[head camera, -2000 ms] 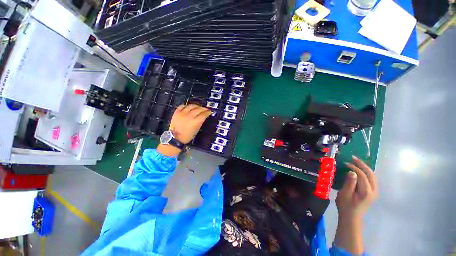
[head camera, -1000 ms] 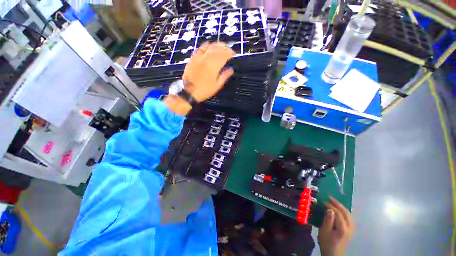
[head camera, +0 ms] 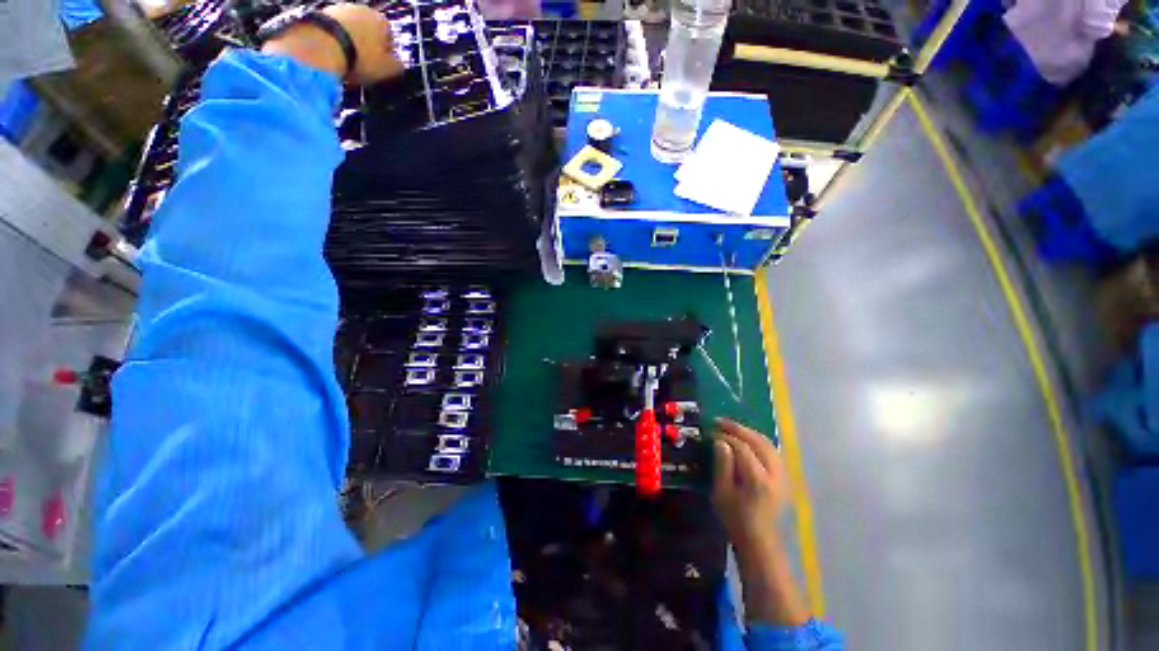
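Note:
My left hand [head camera: 369, 46] is at the top left over the loaded top tray [head camera: 439, 64] of the black stack; its fingers are partly hidden, and I cannot tell if it holds anything. My right hand [head camera: 750, 476] is just right of the press fixture, fingers loosely bent, with nothing visible in it. The black press fixture [head camera: 623, 388] sits on the green mat, its red toggle handle [head camera: 650, 453] pointing toward me. The flat blister tray [head camera: 394, 413] lies left of it, with silver-white modules [head camera: 455, 412] in its right-hand columns.
The tall pile of black trays [head camera: 432, 197] stands behind the flat tray. A blue equipment box [head camera: 636, 235] at the back carries a clear cylinder [head camera: 683, 108] and papers [head camera: 727, 168]. A finned metal block [head camera: 605, 268] is before it. A thin air tube [head camera: 735, 324] hangs at the right.
My left hand has moved from the flat tray up over the stacked trays and farther to the far left. The view has shifted. My right hand stays beside the fixture.

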